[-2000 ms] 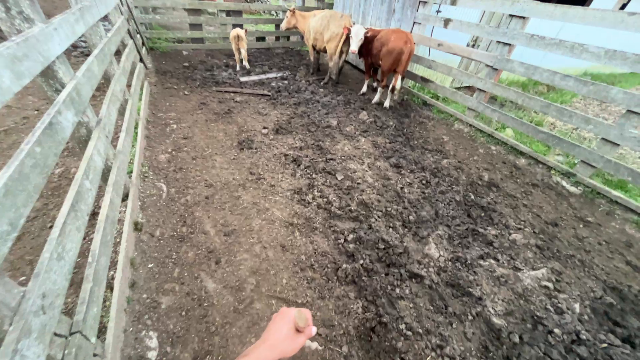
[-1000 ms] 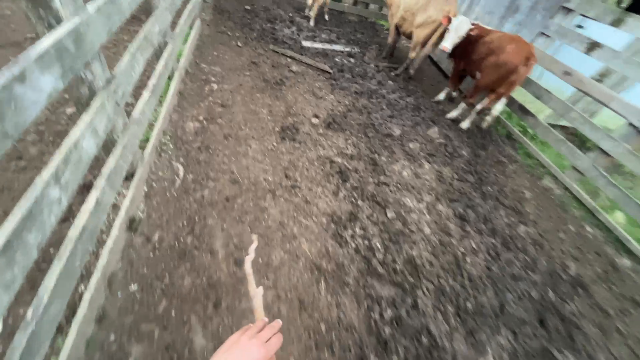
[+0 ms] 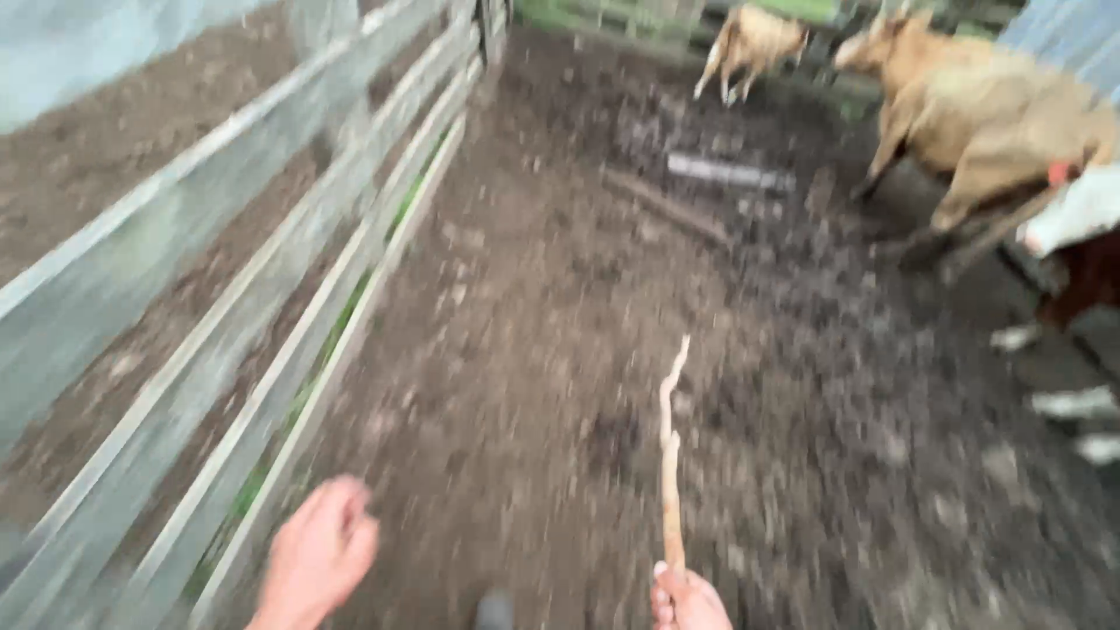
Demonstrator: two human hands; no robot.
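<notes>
My right hand (image 3: 689, 602), at the bottom edge right of the middle, grips the lower end of a thin, crooked wooden stick (image 3: 670, 472). The stick points forward over the dirt. My left hand (image 3: 317, 547) is at the lower left with its fingers curled, blurred, and nothing shows in it. It is nearest to the wooden rail fence. A tan cow (image 3: 989, 114) stands at the upper right, facing a small tan calf (image 3: 754, 45) near the back. At the right edge is a red-brown animal with a white face (image 3: 1081, 210), partly cut off.
A weathered wooden rail fence (image 3: 262, 254) runs along my left side. Two boards, one pale (image 3: 731, 171) and one brown (image 3: 669, 206), lie on the muddy ground ahead. A dark rounded tip, perhaps a boot (image 3: 495, 611), shows at the bottom edge.
My left hand has come into view. The stick in my right hand shows at more of its length. The boards and cattle are nearer, and the view has swung left since one second ago.
</notes>
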